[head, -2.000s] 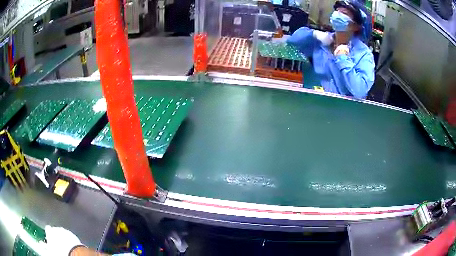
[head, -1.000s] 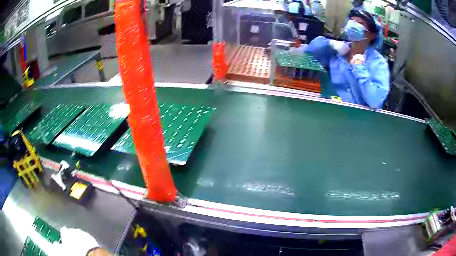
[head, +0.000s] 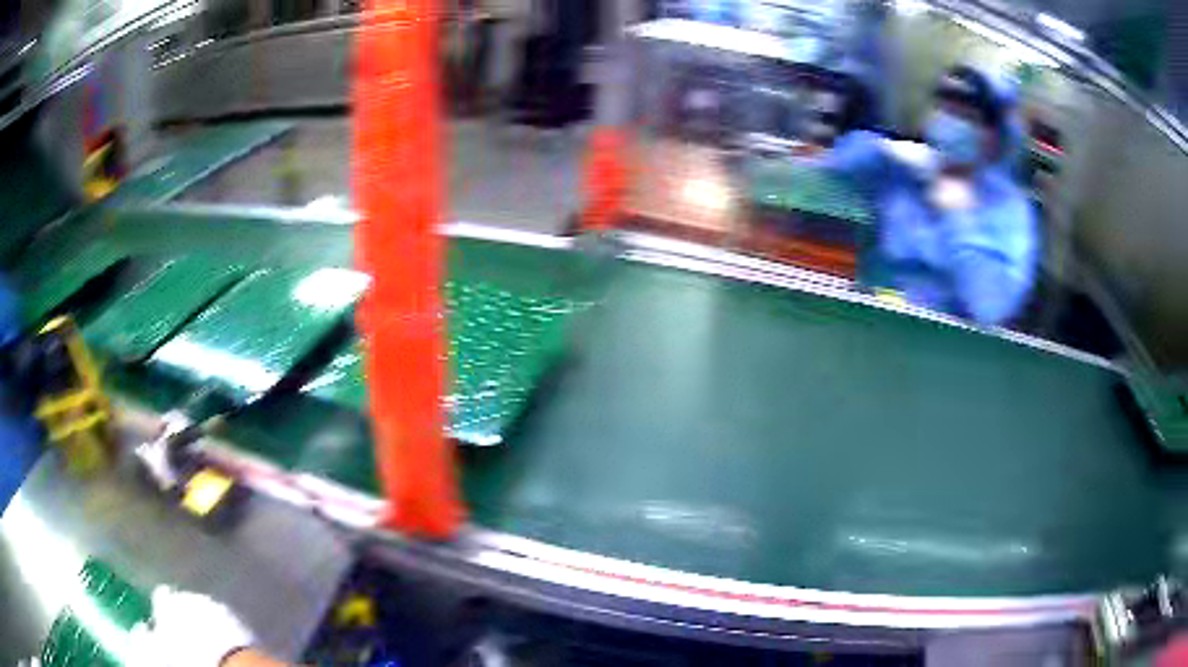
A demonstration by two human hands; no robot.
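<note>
My right hand (head: 196,628), in a white glove, shows at the bottom left, cut off by the lower edge and blurred. Its fingers are at the right edge of a green circuit board (head: 94,620) and appear to grip it. The board lies over the steel bench, partly under strong glare, and the picture's edge cuts it off. The fingertips are not clear. My left hand is not in view.
Several green boards (head: 254,326) lie on the green conveyor belt (head: 782,430). An orange-wrapped post (head: 407,287) stands at its near edge. A yellow-topped stand (head: 206,491) and yellow cage holder (head: 76,404) are left. A person in blue (head: 951,222) is opposite.
The view has turned left and slightly up, so the belt, post and boards appear further right and a little lower. My right hand stays at the same board. The picture is more blurred.
</note>
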